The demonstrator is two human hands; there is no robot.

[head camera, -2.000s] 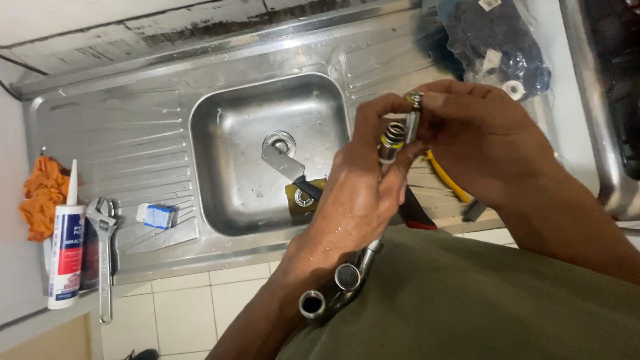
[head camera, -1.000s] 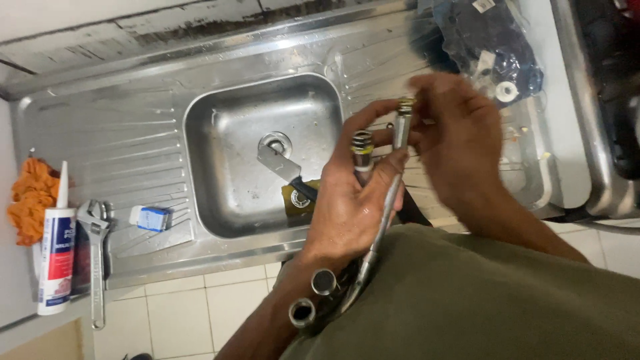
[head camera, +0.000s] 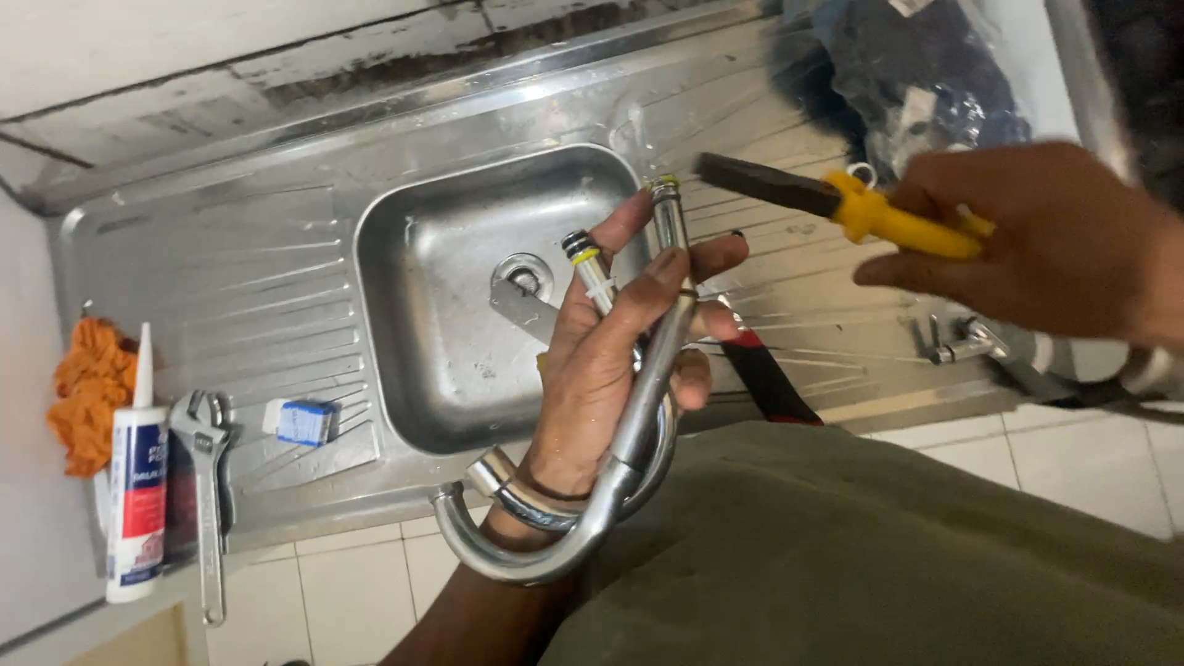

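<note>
Two curved chrome faucet spouts are held in my left hand (head camera: 615,324), over the right edge of the sink bowl. One spout (head camera: 647,398) points its ringed end up past my fingers; the shorter-looking spout end (head camera: 592,268) has black rings and a yellow ring. Their bent ends hang around my left wrist. To the right, my right hand (head camera: 1027,240), blurred, grips a knife-like tool with a yellow handle (head camera: 911,227); its dark end points left, near the first spout's tip but apart from it. The tool's exact kind is unclear.
The steel sink (head camera: 444,370) holds a partly hidden flat blade (head camera: 523,310). At left lie an orange cloth (head camera: 92,393), a sealant cartridge (head camera: 139,499), an adjustable wrench (head camera: 208,490) and a small blue-white box (head camera: 305,422). A plastic bag (head camera: 916,83) and a faucet (head camera: 971,342) are at right.
My right hand has moved right, away from the spout ends, and now holds the yellow-handled tool. My left hand still holds both spouts, whose bent ends show more fully.
</note>
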